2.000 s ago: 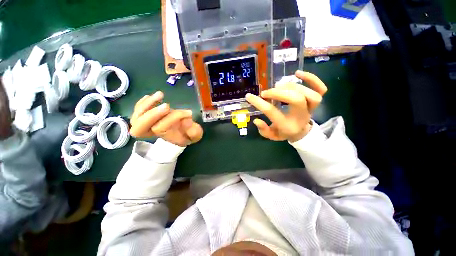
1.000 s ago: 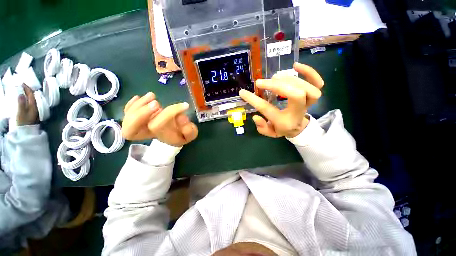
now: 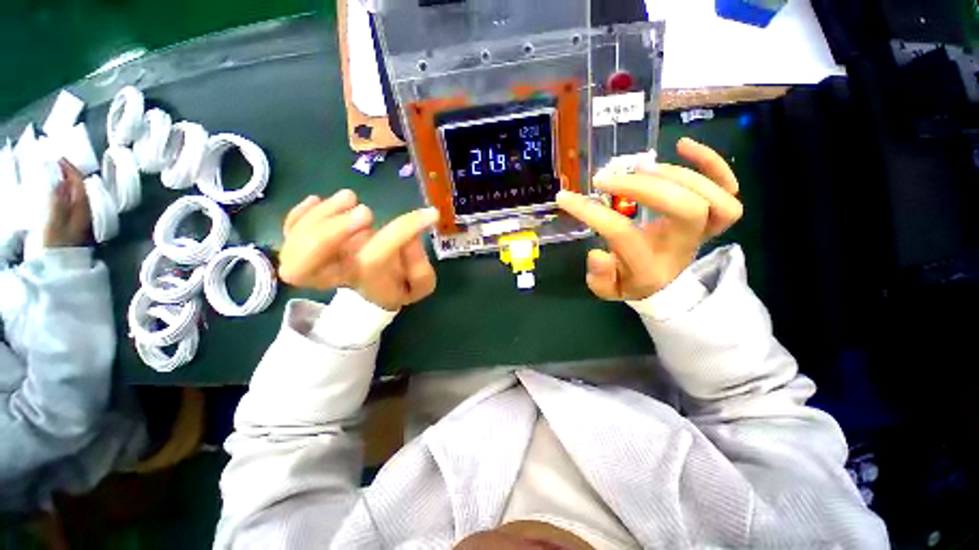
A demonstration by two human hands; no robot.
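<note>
A black display unit (image 3: 499, 161) glows with white-blue digits, reading about 21.9 and 24, with a faint row of touch keys. It sits in the orange-red nest (image 3: 433, 167) of the clear test fixture (image 3: 483, 64). A yellow connector (image 3: 521, 252) is at the fixture's near edge. My right hand (image 3: 660, 226) holds nothing; its index fingertip is at the display's lower right corner. My left hand (image 3: 360, 247) holds nothing; its index fingertip is at the fixture's lower left edge. A lit red rocker switch (image 3: 624, 204) shows beside my right fingers.
White coiled cables (image 3: 238, 281) lie on the green bench at left, beside loose white pieces (image 3: 64, 111). A neighbour's hand (image 3: 71, 204) is among them. White paper on a brown-edged board (image 3: 741, 95) and a blue carton (image 3: 748, 11) are beyond the fixture.
My right hand has moved right, to the display's lower right corner. My left index finger has reached the fixture's edge. The digits went from 21.8 and 22 to about 21.9 and 24.
</note>
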